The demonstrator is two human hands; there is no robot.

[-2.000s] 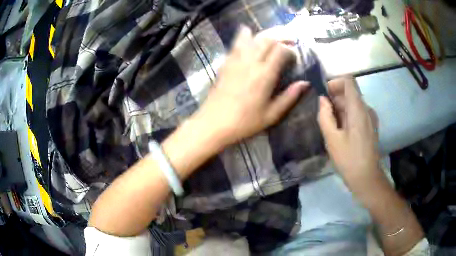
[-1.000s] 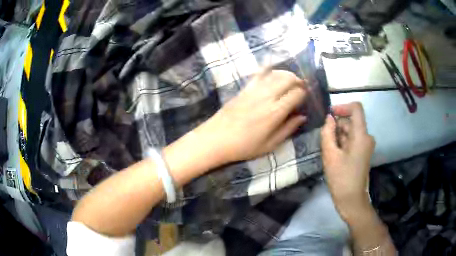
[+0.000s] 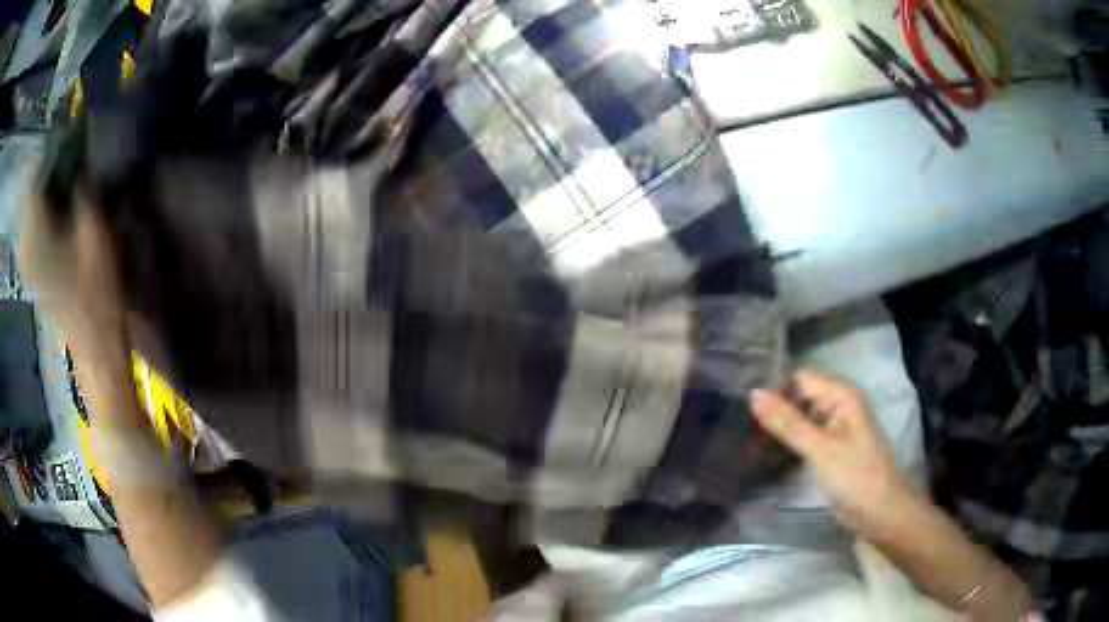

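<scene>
The plaid fabric [image 3: 487,280], dark navy, grey and white, spreads across the middle, over the table and down over the lap. My right hand [image 3: 827,431] pinches its right edge between thumb and fingers. My left hand [image 3: 79,261] is at the far left, strongly blurred, at the left end of the fabric; its fingers cannot be made out. Part of the bright metal machine bed [image 3: 748,22] shows at the top, beyond the fabric.
Dark thread snips [image 3: 910,88] and scissors with red and yellow loop handles [image 3: 949,55] lie on the white table [image 3: 851,194] at the upper right. More dark plaid cloth [image 3: 1022,365] hangs at the right. Hazard tape [image 3: 158,395] shows at the left.
My left hand has moved from the fabric's middle to the far left, and the fabric there is spread out. My right hand has moved down with the edge. The view has shifted.
</scene>
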